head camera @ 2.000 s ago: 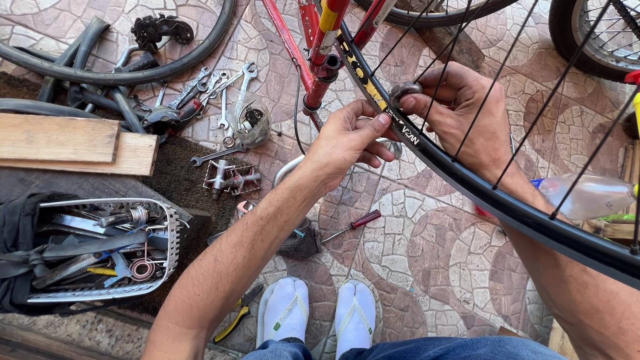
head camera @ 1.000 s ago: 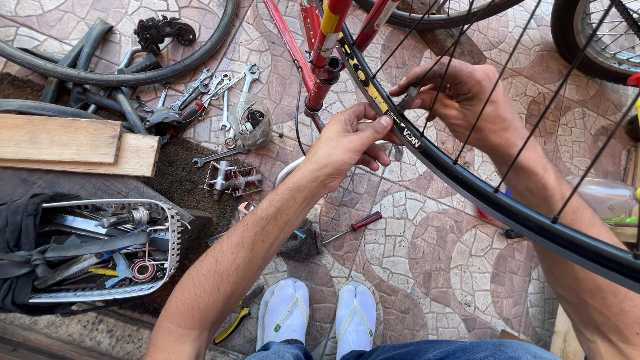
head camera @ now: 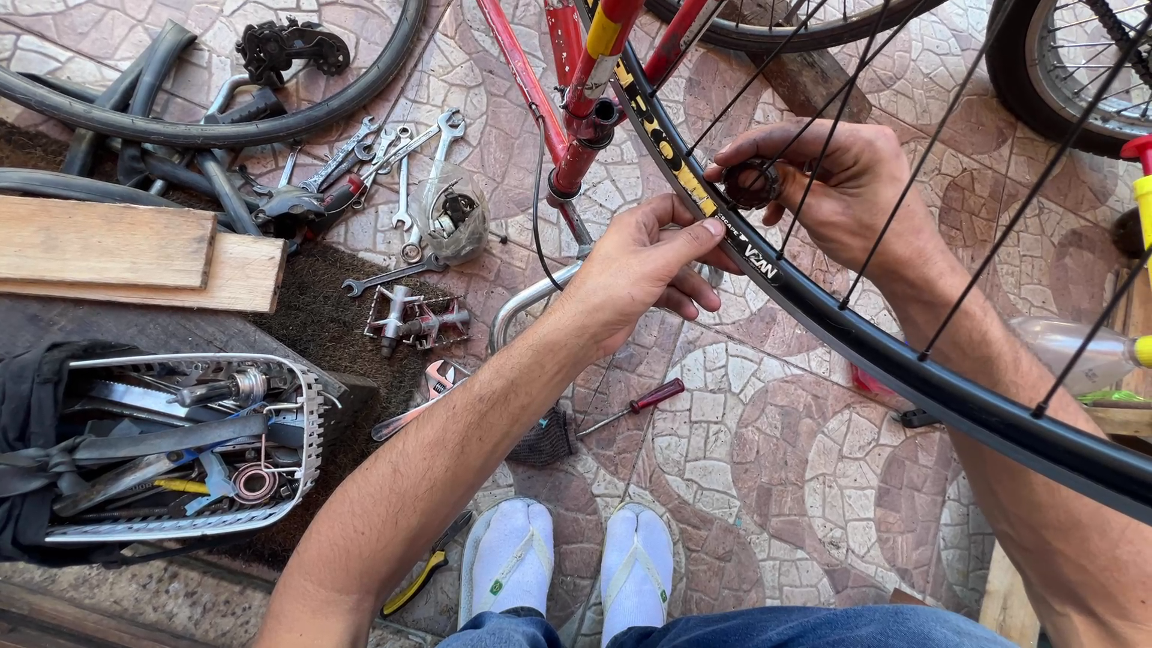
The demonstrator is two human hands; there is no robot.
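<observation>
A black bicycle wheel rim [head camera: 837, 319] with yellow and white decals and black spokes crosses the upper right. My left hand [head camera: 652, 256] pinches the rim's outer edge near the yellow decal, thumb on the rim. On the spoke side, my right hand [head camera: 823, 184] reaches around the spokes and holds a small round dark spoke wrench [head camera: 751, 184] against the rim's inner edge. The spoke nipple under it is hidden. Behind the rim stands a red bicycle frame [head camera: 585, 135] with a yellow band.
Wrenches [head camera: 441, 144], bicycle pedals [head camera: 416, 322] and a screwdriver [head camera: 655, 396] lie on the paved floor. A white basket [head camera: 310, 432] of tools and wooden boards [head camera: 108, 243] are at left. Yellow-handled pliers [head camera: 416, 580] lie near my feet; a clear plastic bottle [head camera: 1071, 351] lies at right.
My right hand has turned and shifted slightly around the round tool at the rim. My left hand has stayed at about the same place on the rim.
</observation>
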